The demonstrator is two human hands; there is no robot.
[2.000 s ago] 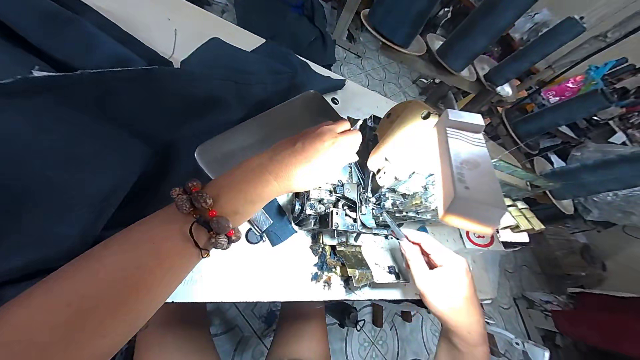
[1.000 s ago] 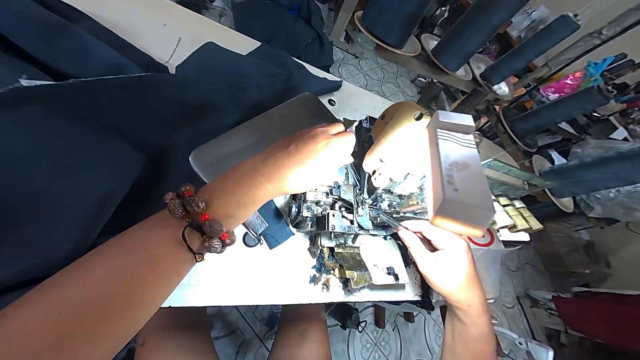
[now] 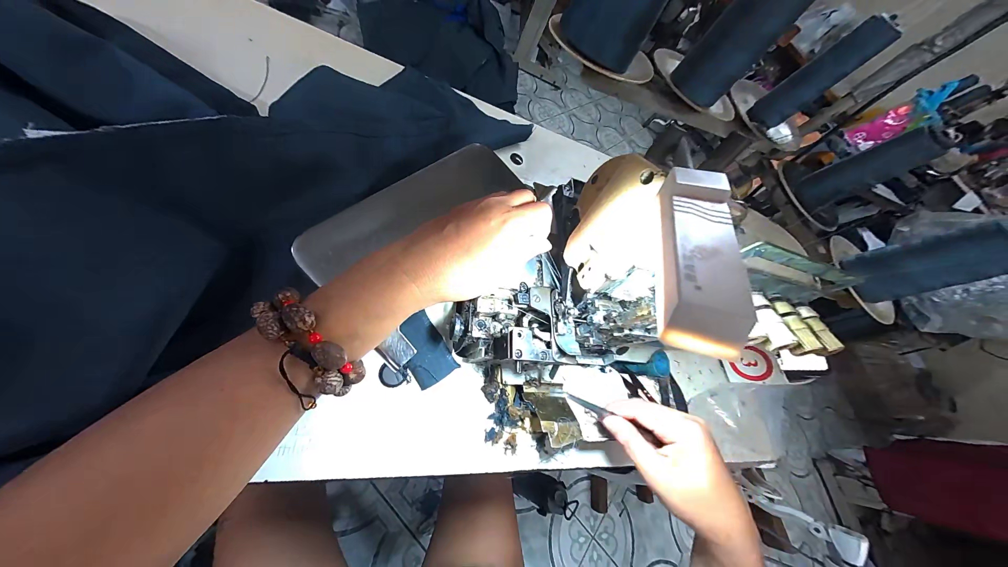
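Observation:
The opened mechanism of an industrial sewing machine (image 3: pixel 543 323) lies under a bright lamp. My left hand (image 3: pixel 492 240), with a bead bracelet at the wrist, is closed at the upper left of the mechanism; whether it grips a part is hidden. In my right hand (image 3: pixel 669 449) is a slim metal tool, apparently tweezers (image 3: pixel 587 405), pointing up left over the brass-coloured plate (image 3: pixel 555 417) at the table's front edge. Lint and threads (image 3: pixel 504 417) lie beside that plate. A teal-handled tool (image 3: pixel 650 365) rests just above my right hand.
Dark blue fabric (image 3: pixel 142 236) covers the left of the white table (image 3: pixel 378 449). A grey metal plate (image 3: pixel 394 213) lies behind my left forearm. The machine head (image 3: pixel 618 213) and a box-shaped lamp (image 3: pixel 705 268) stand at right. Thread cones (image 3: pixel 795 323) and fabric rolls (image 3: pixel 614 31) are beyond.
My right hand has moved down, bringing the slim tool from the machine's mechanism to over the brass-coloured plate. The teal handle now shows. My left hand has stayed near the same part of the machine.

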